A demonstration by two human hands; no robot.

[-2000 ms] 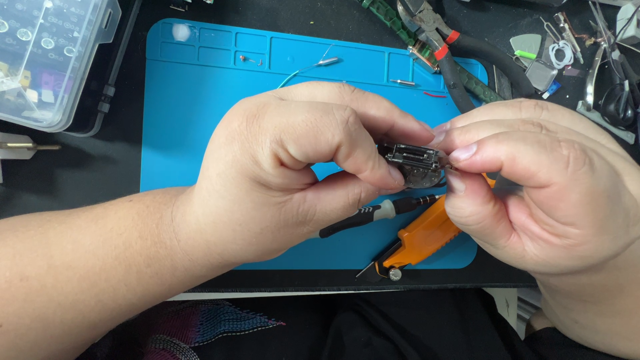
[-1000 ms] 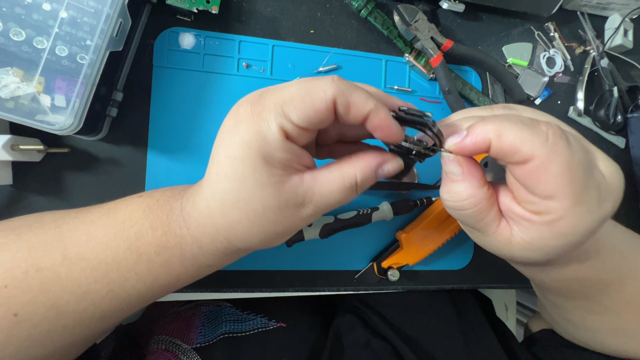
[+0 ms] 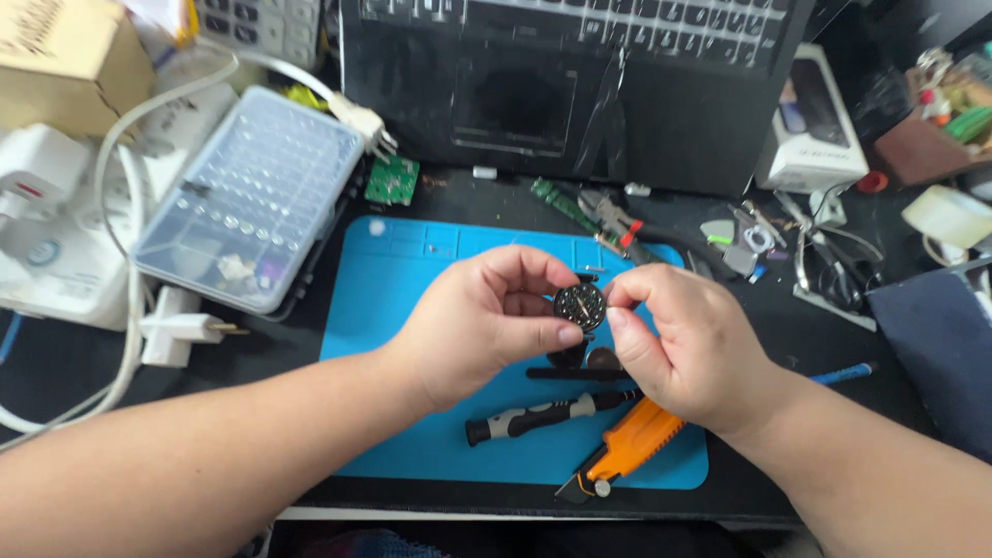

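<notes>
A black watch case [image 3: 580, 307] with its dial side up is held by my left hand [image 3: 496, 318], its rim between fingers and thumb. At the case's right edge, the thumb and forefinger of my right hand [image 3: 674, 333] pinch together; whatever small part lies between them is hidden. Below the hands, on the blue silicone work mat [image 3: 403, 434], are a round metallic disc [image 3: 603, 359], a slim black bar-shaped tool [image 3: 570, 373], a grey and black precision screwdriver [image 3: 535, 417] and an orange utility knife [image 3: 639, 440] with its blade out.
A laptop [image 3: 511, 116] stands behind the mat. To the left are a clear compartment box [image 3: 248, 201], a green circuit board [image 3: 392, 181] and white plugs [image 3: 178, 327]. Red-and-black cutting pliers [image 3: 620, 225] overlap the mat's back right corner; scissors [image 3: 833, 267] lie farther right.
The watch case has turned from edge-on to show its dial. The view has shifted widely, now taking in the laptop. Both hands stay close together at the case.
</notes>
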